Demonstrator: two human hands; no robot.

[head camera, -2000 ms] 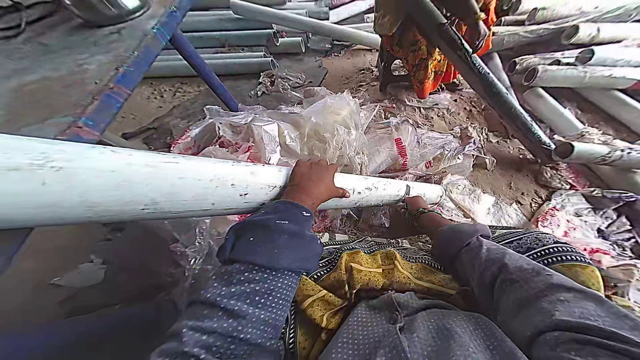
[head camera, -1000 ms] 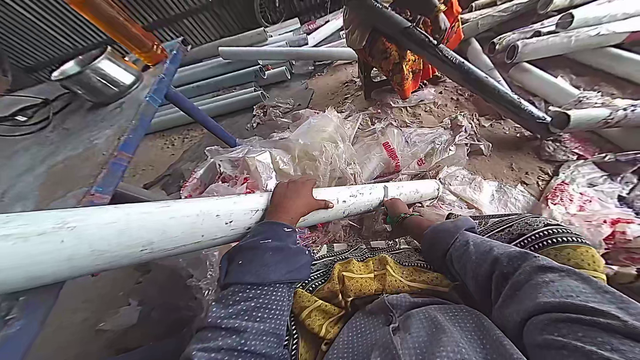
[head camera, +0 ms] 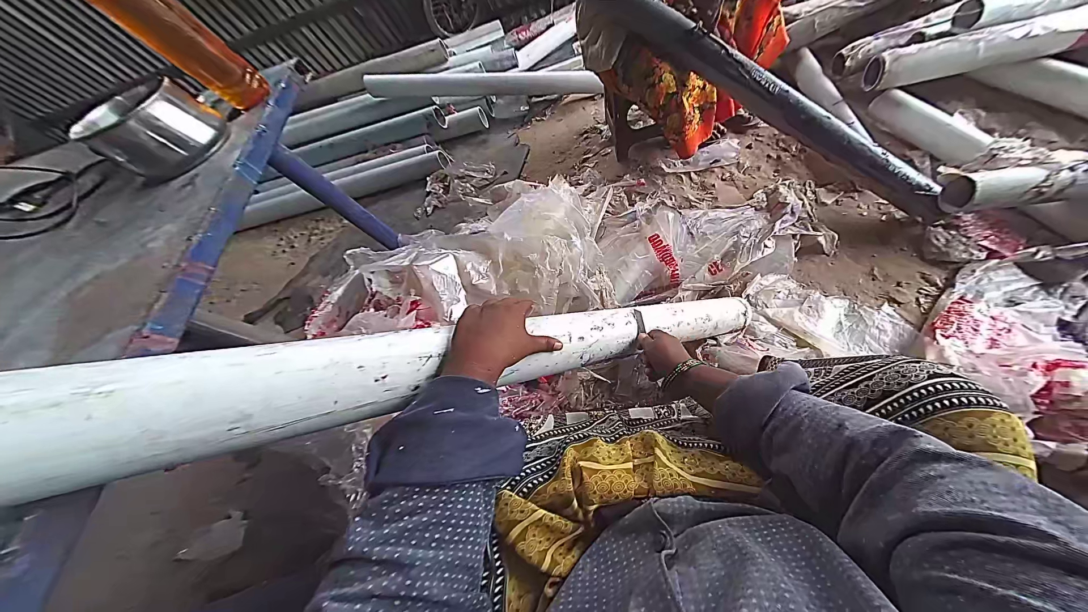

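Note:
A long white pipe (head camera: 255,387), scuffed and specked, lies across the view from the left edge to its end right of the middle. My left hand (head camera: 495,338) rests on top of it, fingers over the far side and thumb pointing right. Near the pipe's right end, my right hand (head camera: 665,355) is closed around a thin dark blade-like piece (head camera: 639,323) that lies against the pipe's surface; its exact kind cannot be told. A patterned yellow and black cloth (head camera: 629,467) covers my lap below the pipe.
Crumpled plastic wrapping (head camera: 544,246) lies just beyond the pipe. A blue metal frame (head camera: 212,212) and a steel pot (head camera: 153,127) are at left. Grey pipes (head camera: 357,178) are stacked behind. Another person in orange cloth (head camera: 671,93) is near a black pipe (head camera: 782,102); more pipes (head camera: 977,51) lie right.
The view has shifted, bringing the pot and an orange post into sight. My left hand sits farther from the pipe's right end than two seconds ago. My right hand stays near that end.

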